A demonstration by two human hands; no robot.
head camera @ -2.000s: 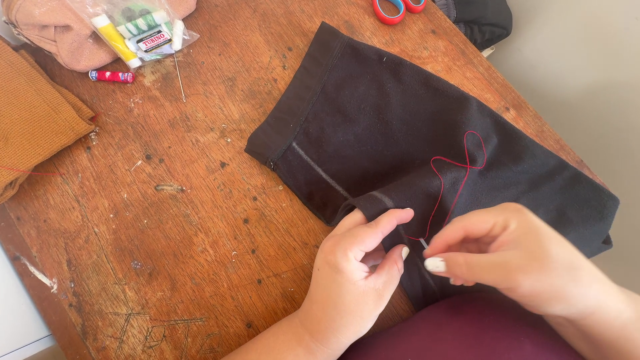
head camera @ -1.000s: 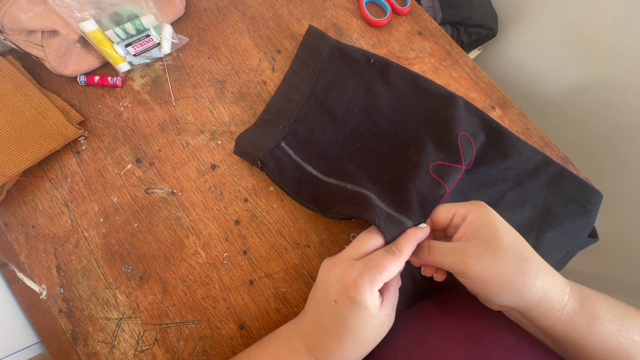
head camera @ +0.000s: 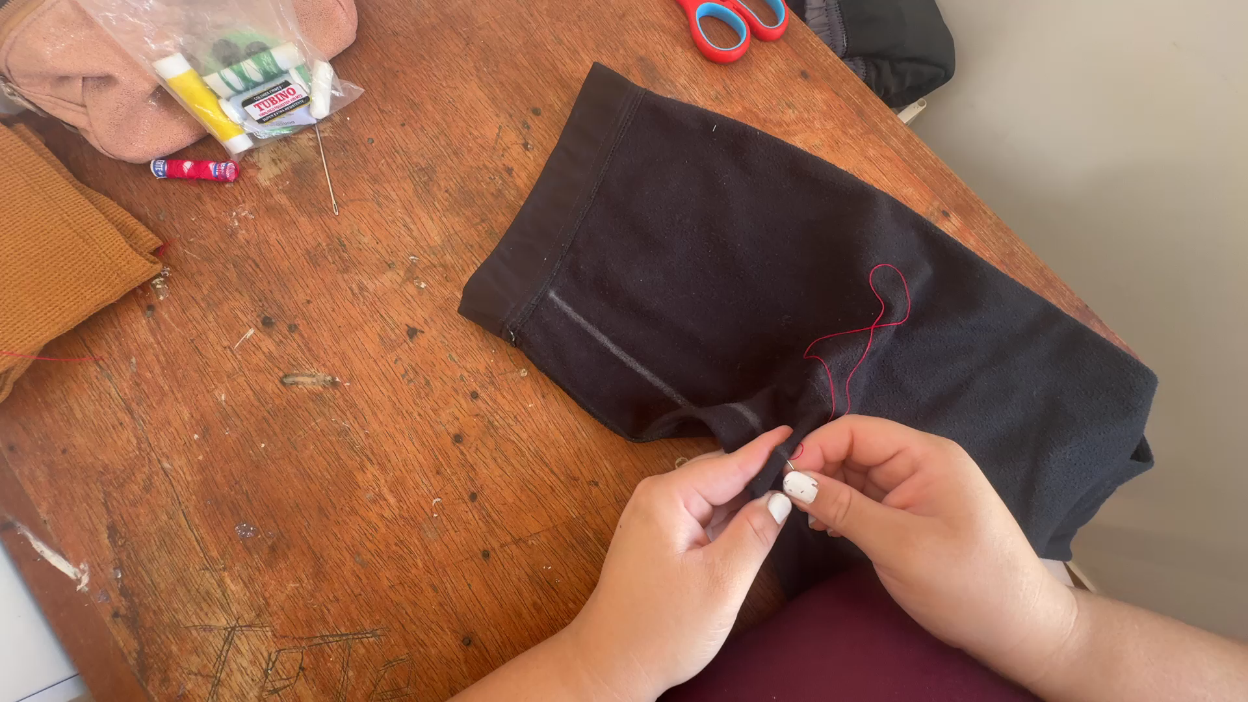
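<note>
Black fleece fabric (head camera: 702,244) with a smooth band at its left end and a pale chalk-like line lies over the table's right half. My left hand (head camera: 682,546) pinches a fold of it between thumb and fingers near the lower edge. Just right of that fold, my right hand (head camera: 907,517) holds a sewing needle (head camera: 791,466) between thumb and index finger, mostly hidden by the fingertips. Red thread (head camera: 875,327) lies in a loop on the fabric above my right hand.
The wooden table (head camera: 292,468) also holds a plastic bag (head camera: 258,83) of thread spools, a red thread spool (head camera: 195,171), a loose needle (head camera: 327,171), a pink pouch (head camera: 107,88) and mustard cloth (head camera: 58,244). Red-handled scissors (head camera: 721,29) lie at the top edge, near dark cloth (head camera: 892,44).
Since one second ago my hands have come slightly apart, and the needle shows at my right fingertips again. The red thread loop has shifted on the fabric.
</note>
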